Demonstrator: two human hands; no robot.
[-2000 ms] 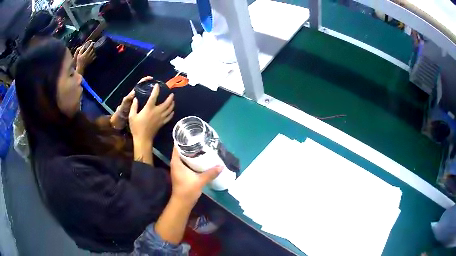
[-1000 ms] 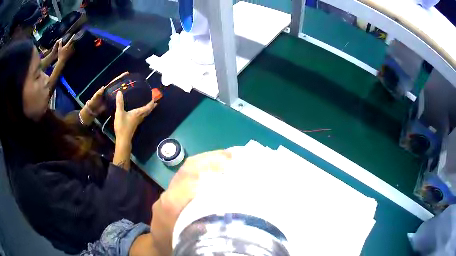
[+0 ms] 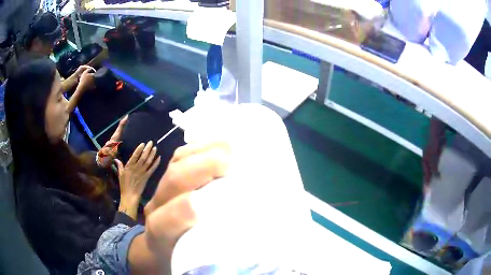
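My left hand [image 3: 186, 188] reaches in from the lower left and is closed around a white bottle [image 3: 253, 177] held very close to the camera. The bottle is overexposed, and its silver part [image 3: 231, 270] shows at the bottom edge of the picture. A stack of white sheets [image 3: 350, 244] lies on the green bench behind the bottle, mostly hidden by it. My right hand is not in view.
A person at the left handles a black speaker [image 3: 144, 129] over a dark mat. Crumpled white material [image 3: 202, 115] lies by the white post [image 3: 249, 53]. Open cartons [image 3: 425, 239] stand behind the rail at the lower right. A phone [image 3: 383, 45] lies on the upper shelf.
The bottle, earlier held farther off with its open silver mouth visible, has come close to the camera and now rises higher in view. The small round cap on the bench no longer shows. The view has tilted upward.
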